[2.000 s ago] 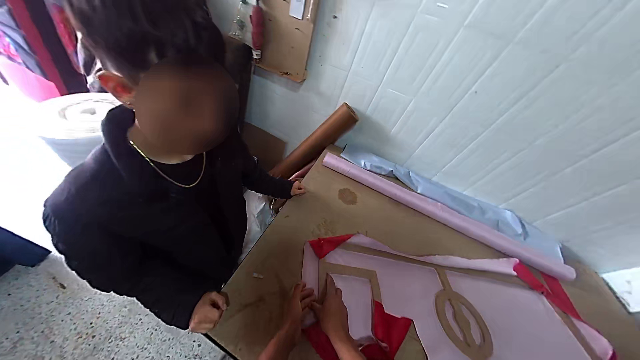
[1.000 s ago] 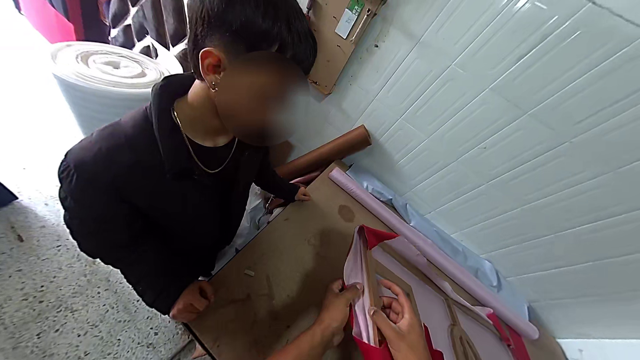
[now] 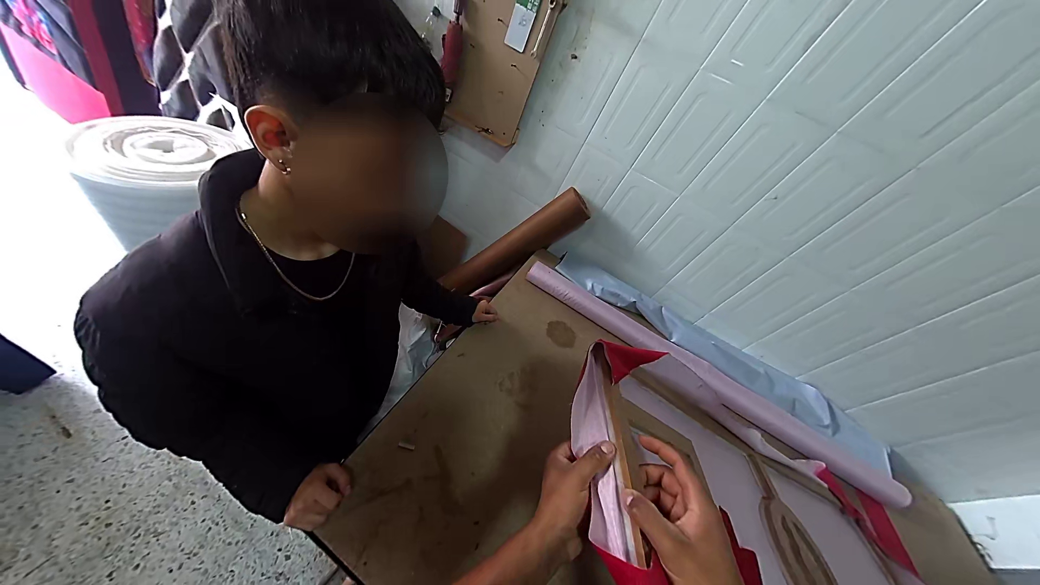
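A wooden or board panel [image 3: 621, 455], partly wrapped in fabric that is red outside and pale pink inside, lies on the table with its near edge tipped up. My left hand [image 3: 569, 487] pinches the pink fabric edge [image 3: 601, 496] between thumb and fingers beside that edge. On the other side my right hand [image 3: 678, 508] rests its thumb on the board's edge, fingers curled behind; whether it grips firmly is hidden. A brown oval piece [image 3: 792, 528] sits on the pink face farther right. Red fabric [image 3: 630, 357] folds over the far corner.
A person in black stands at the left, one hand [image 3: 319, 494] on the table [image 3: 455, 455] edge, the other [image 3: 485, 311] at its far corner. A pink roll [image 3: 715, 386] and bluish sheeting [image 3: 731, 333] lie along the wall. Behind are a brown roll [image 3: 520, 240] and a large white roll [image 3: 162, 179].
Both my hands lay over the flat panel two seconds before; its near edge is now raised between them, with the pink fabric pulled out. The view has shifted.
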